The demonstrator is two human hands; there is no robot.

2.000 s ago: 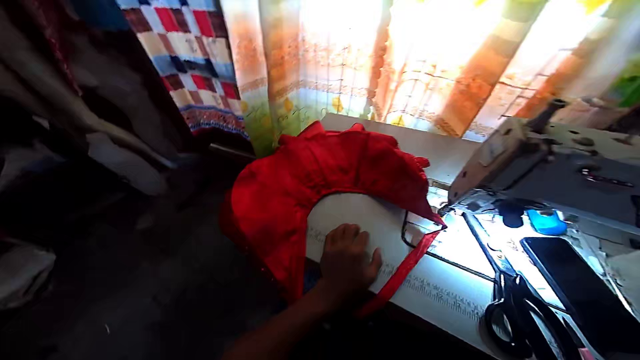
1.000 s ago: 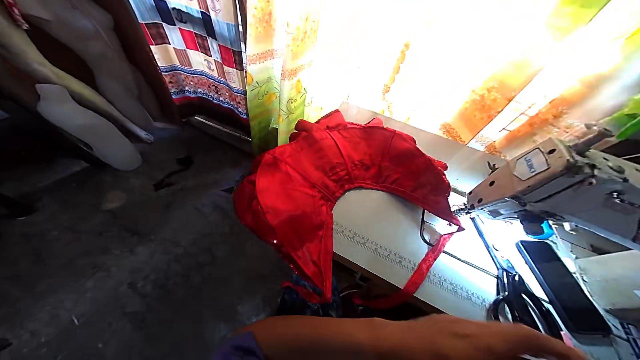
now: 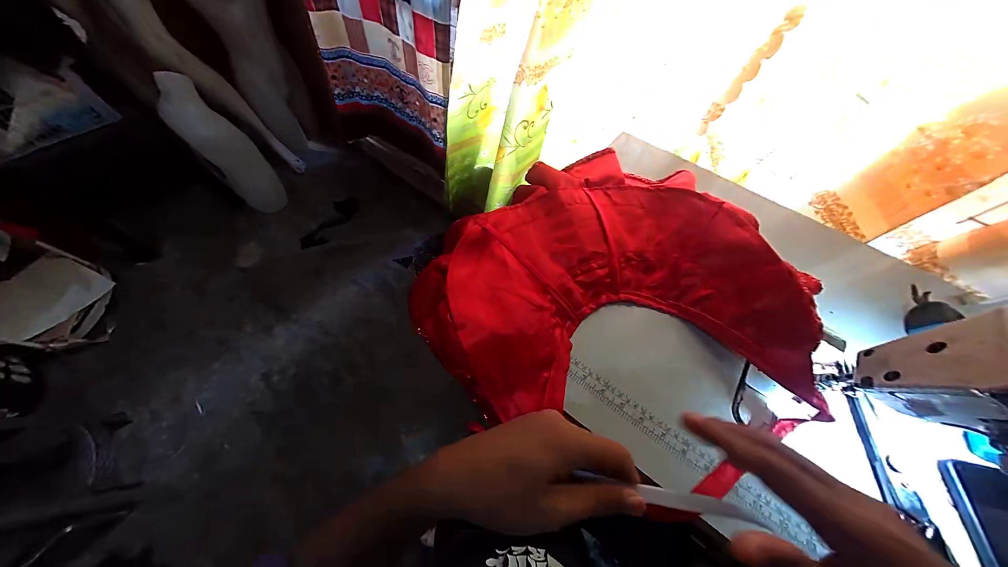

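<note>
My left hand (image 3: 543,476), at the lower middle, pinches one end of a narrow white strip (image 3: 677,499) between thumb and fingers. At the lower right is my right hand (image 3: 803,488), blurred, its thumb and fingers apart around the strip's other end; whether it touches the strip is unclear. Beyond both hands a red satin fabric piece (image 3: 630,252) lies in a curve over the sewing machine table (image 3: 654,354), its right tip beside the needle area. A thin red band (image 3: 720,478) runs from near that tip down toward the hands, passing behind the white strip.
The sewing machine head (image 3: 937,354) stands at the right, with a smartphone (image 3: 980,496) below it. A printed measuring scale (image 3: 630,405) runs along the table. Curtains (image 3: 504,110) hang behind. Pale mannequin parts (image 3: 216,142) and papers (image 3: 55,299) are at the left.
My left hand has come into view holding the white strip. The right hand, which reached toward the black scissors a second ago, is now by the strip. The view has shifted.
</note>
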